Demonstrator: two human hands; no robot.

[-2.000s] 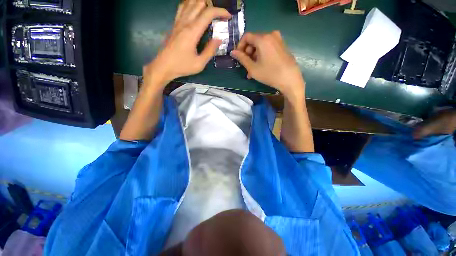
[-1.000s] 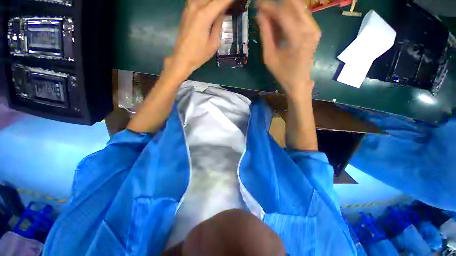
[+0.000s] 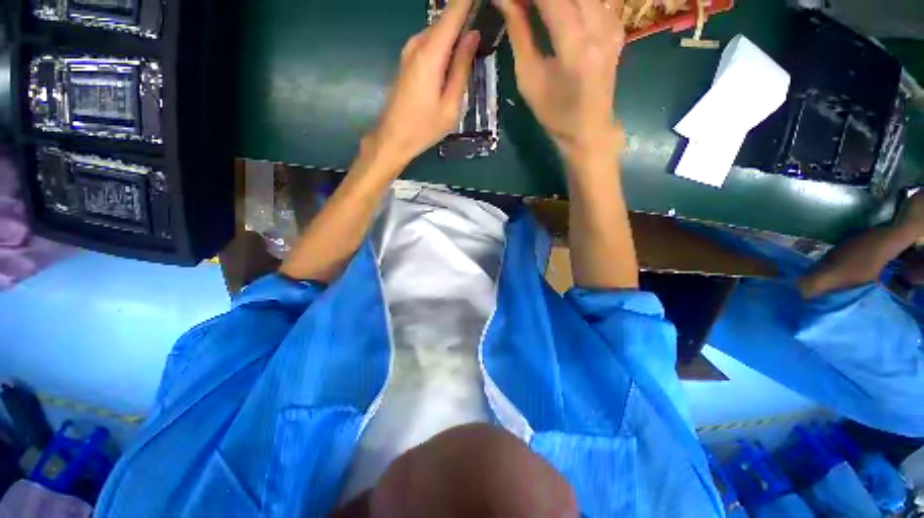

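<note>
An open phone body (image 3: 478, 113) lies on the green bench top in front of me, partly hidden by my left hand. My left hand (image 3: 428, 86) holds a flat dark slab (image 3: 489, 26), maybe a battery, above the phone body's far part. My right hand (image 3: 569, 71) is at the slab's right side with its fingertips near the top edge of the picture. Whether the right fingers grip the slab cannot be told.
A black phone tray (image 3: 193, 132) with phone bodies in pockets stands at left. A red box (image 3: 677, 20) of tan strips is beyond my right hand. A white sheet (image 3: 732, 113) and a glossy black tray (image 3: 837, 132) lie at right. Another person's arm (image 3: 861, 253) shows at far right.
The dark slab now shows in my left fingers, above the phone body. Both hands have moved up from the phone body since the first frame. More of the red box shows.
</note>
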